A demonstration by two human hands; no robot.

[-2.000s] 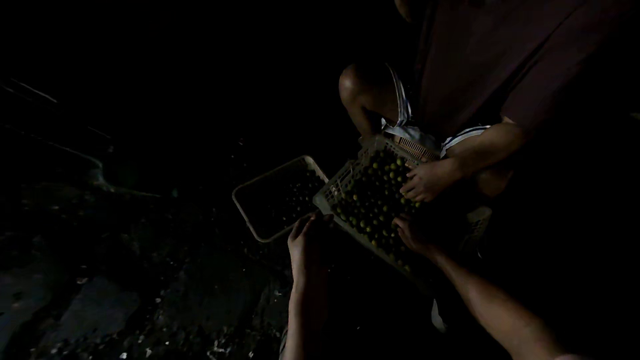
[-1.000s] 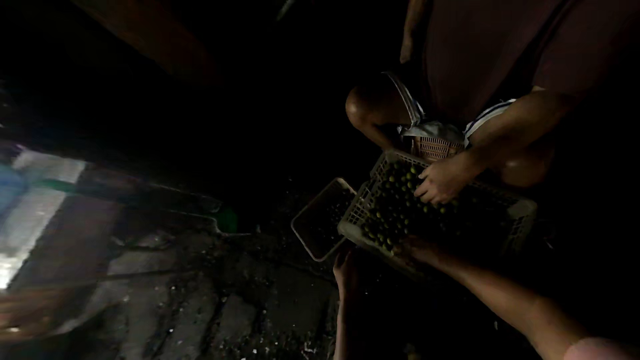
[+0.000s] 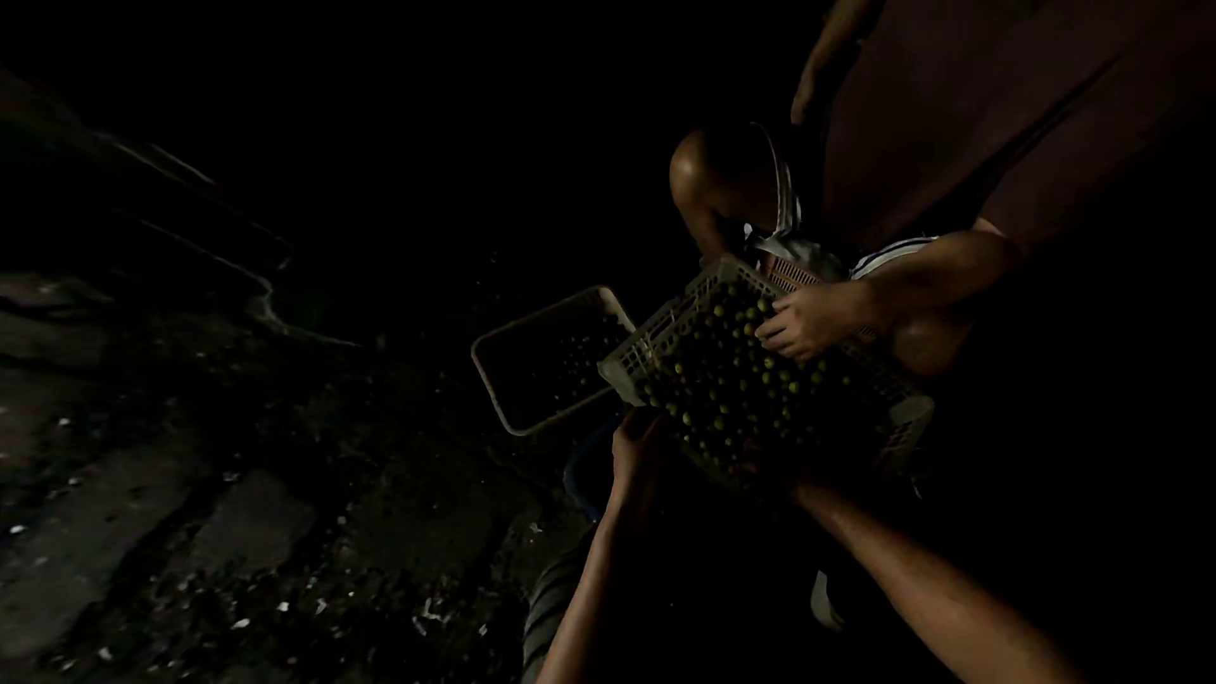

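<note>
A plastic lattice crate [image 3: 632,366] holds many small round green fruits [image 3: 719,394]. My left hand [image 3: 641,437] is at the crate's near left corner, its fingers bent against or close to the wall; darkness hides whether it grips. My right hand [image 3: 765,465] reaches to the crate's near side, among or beside the fruits, and its fingers are almost lost in shadow. Across the crate, another person's hand [image 3: 807,320] rests over the fruits with its fingers bent down. A shallow rectangular tray [image 3: 489,380] with small round things in it lies left of the crate.
The other person [image 3: 950,123], in a dark red shirt, sits at the crate's far side, knees apart. Behind the crate is a light slatted basket or crate [image 3: 793,275]. Rough stone ground [image 3: 252,518] with scattered light bits lies at the left. Much is too dark to make out.
The view has swung left and back. The other person's hand stays over the fruits, and my two hands stay near the crate's near side.
</note>
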